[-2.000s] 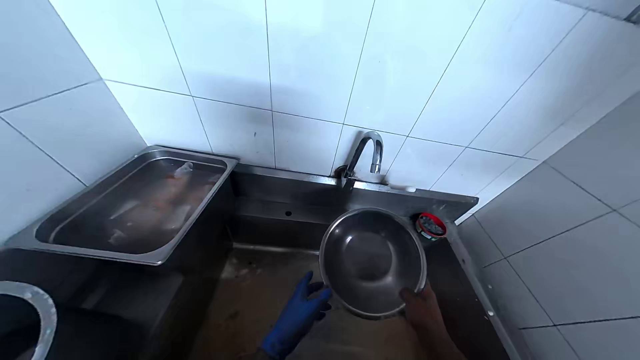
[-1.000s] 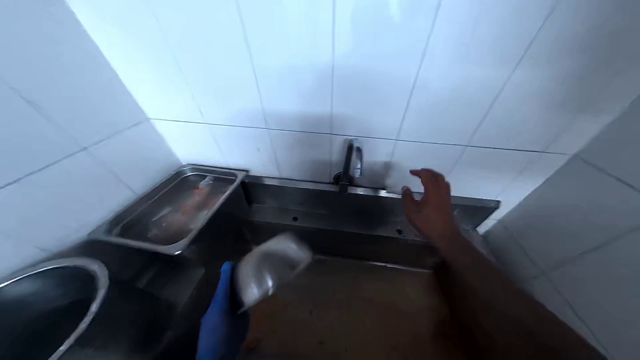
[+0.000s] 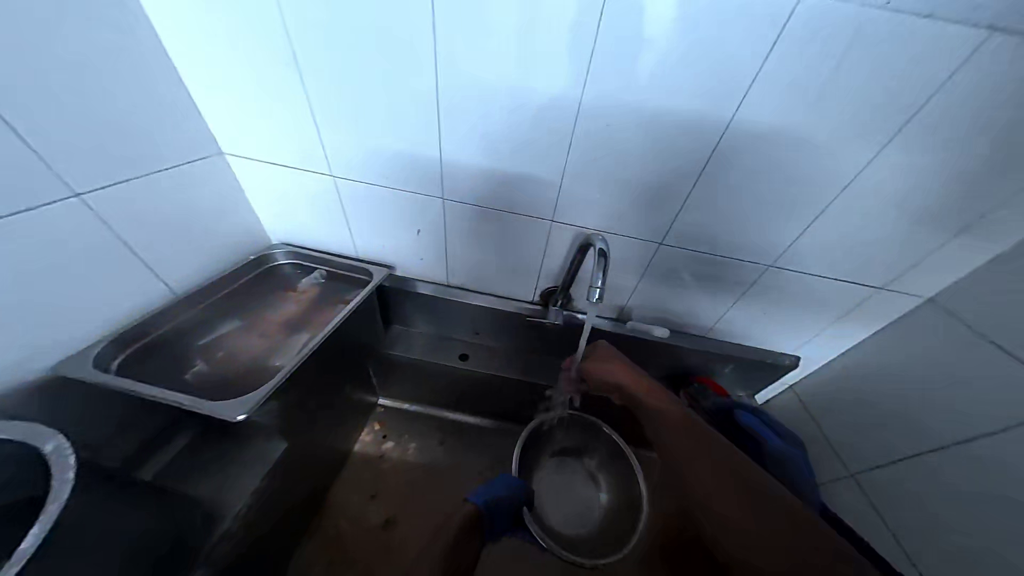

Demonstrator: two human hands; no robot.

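My left hand [image 3: 502, 506], in a blue glove, grips the left rim of a round stainless steel bowl [image 3: 572, 488] over the sink [image 3: 424, 472]. My bare right hand [image 3: 592, 372] is just above the bowl's far rim, under the chrome faucet [image 3: 588, 268]. A water stream [image 3: 586, 332] runs onto its fingers and splashes toward the bowl. The fingers are blurred, so whether they hold anything cannot be told. The bowl's open side faces up.
At left, a rectangular steel pan [image 3: 240, 332] holds liquid and pinkish contents. A round rim [image 3: 56, 472] shows at lower left. Right of my forearm are a red item [image 3: 710, 387] and a blue glove or gloved hand [image 3: 768, 448]; which is unclear. Tiled walls [image 3: 496, 184] enclose the sink.
Water now runs from the faucet. My right hand has moved from right of the faucet to beneath it. The bowl, tilted in my left hand a second ago, is now right of that hand, facing up.
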